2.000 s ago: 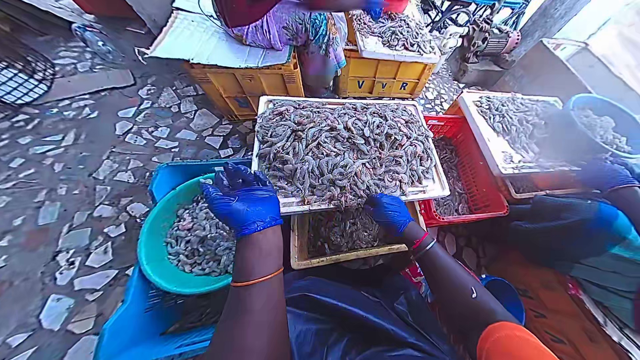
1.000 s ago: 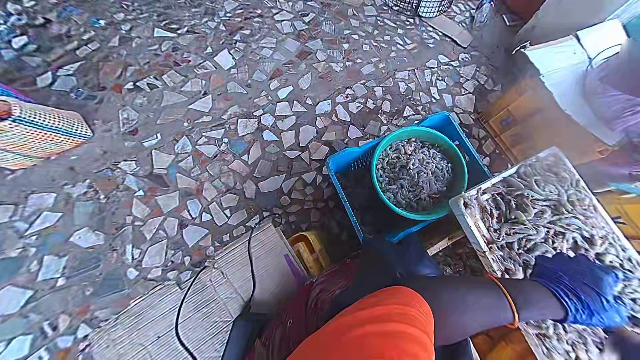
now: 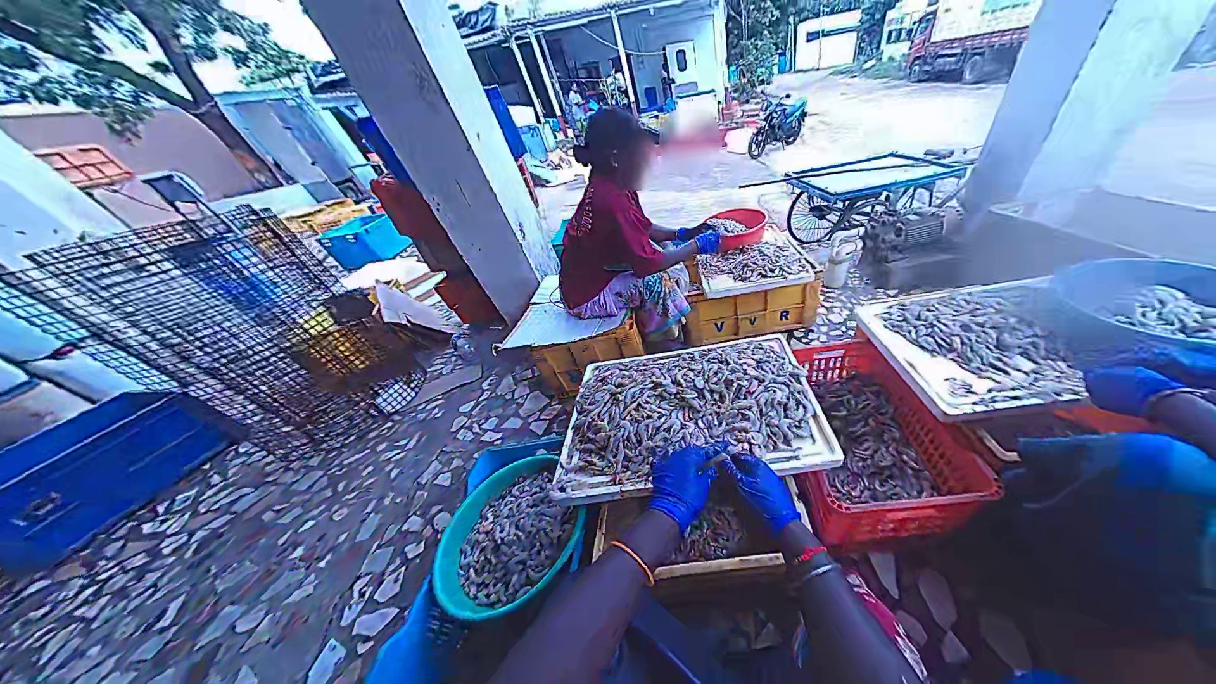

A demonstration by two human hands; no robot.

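Both my hands wear blue gloves and meet at the near edge of a white tray (image 3: 828, 454) heaped with shrimp (image 3: 689, 404). My left hand (image 3: 686, 484) and my right hand (image 3: 763, 491) have their fingertips together on a small thing, which looks like a shrimp. Below them a pale-rimmed crate (image 3: 722, 567) holds more shrimp or shrimp waste. To the left, a green basin (image 3: 454, 570) of shrimp rests in a blue crate (image 3: 404, 632).
A red crate (image 3: 950, 508) of shrimp stands right of the tray. Beyond it are another white tray (image 3: 950, 404) and a blue basin (image 3: 1092, 285), beside a co-worker's gloved hand (image 3: 1130, 389). Ahead, another person (image 3: 613, 223) sits by yellow crates (image 3: 750, 318).
The view has swung up and to the right since one second ago. My hands, apart at the tray two seconds ago, are now close together at its near edge.
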